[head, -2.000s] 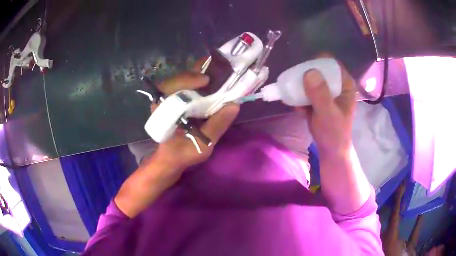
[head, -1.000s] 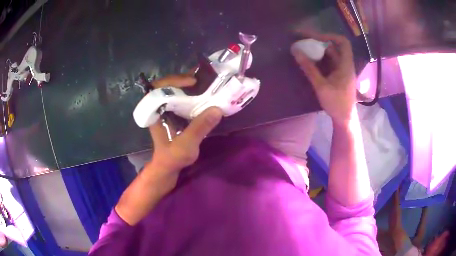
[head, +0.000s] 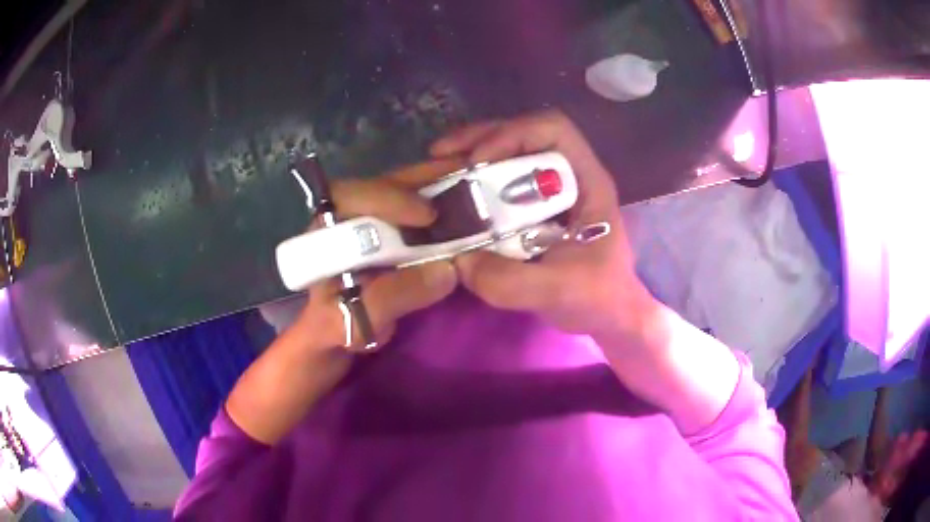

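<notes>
A white toy scooter (head: 408, 245) is held level over the near edge of the dark green bench (head: 184, 245). Its front points left and its red tail light (head: 550, 183) points right. The dark handlebar (head: 352, 296) crosses the front. My left hand (head: 382, 291) grips the front and middle, with fingers behind the body and the thumb on the near side. My right hand (head: 576, 270) wraps around the rear, beside the silver rear bracket (head: 591, 232). The white glue bottle (head: 624, 77) lies on the bench at the back right, away from both hands.
Another white scooter (head: 63, 138) stands at the far left. A black cable (head: 771, 122) loops over the bench's right edge, near orange sticks (head: 713, 18). Blue crates (head: 199, 357) with white bags (head: 739, 270) are below. Another person's hand (head: 899, 464) shows at bottom right.
My right hand has let go of the glue bottle, left it on the bench and moved to the scooter's rear. The scooter has turned, so its tail light now faces up and right.
</notes>
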